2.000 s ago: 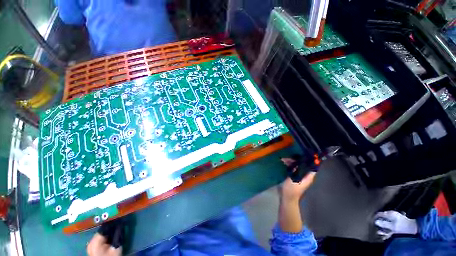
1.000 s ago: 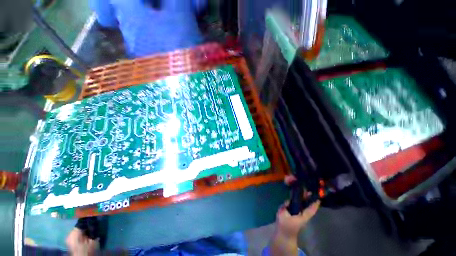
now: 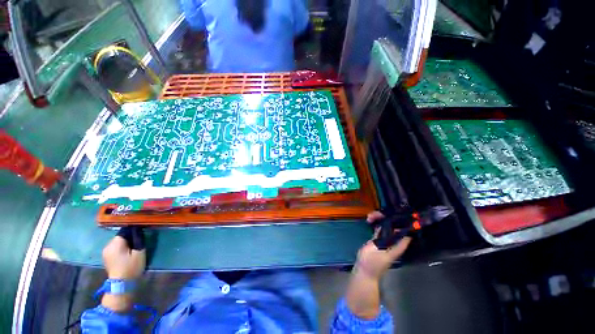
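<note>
A large green circuit board [image 3: 215,147] with white traces and a pale strip along its near edge lies on an orange-brown slotted fixture [image 3: 241,216]. My right hand [image 3: 381,251] is at the fixture's near right corner, closed on side cutters [image 3: 417,222] with black handles and orange-red near the pivot; their metal jaws point right, off the board. My left hand [image 3: 125,256], with black coverings on the fingertips and a blue band on the wrist, is at the fixture's near left edge. Its fingertips are dark and partly hidden, so its grip is unclear.
More green boards [image 3: 499,160] lie in dark racks at right. A clear shield panel in a metal frame stands behind. A red-wrapped post [image 3: 25,160] is at left, a yellow-rimmed black cylinder [image 3: 124,72] far left. A dark red object [image 3: 313,79] lies on the fixture's far corner. A person in blue is beyond.
The view has shifted, and more of the shield frame, red post and my blue sleeves shows. The board still lies on the fixture, and the cutters are still in my right hand.
</note>
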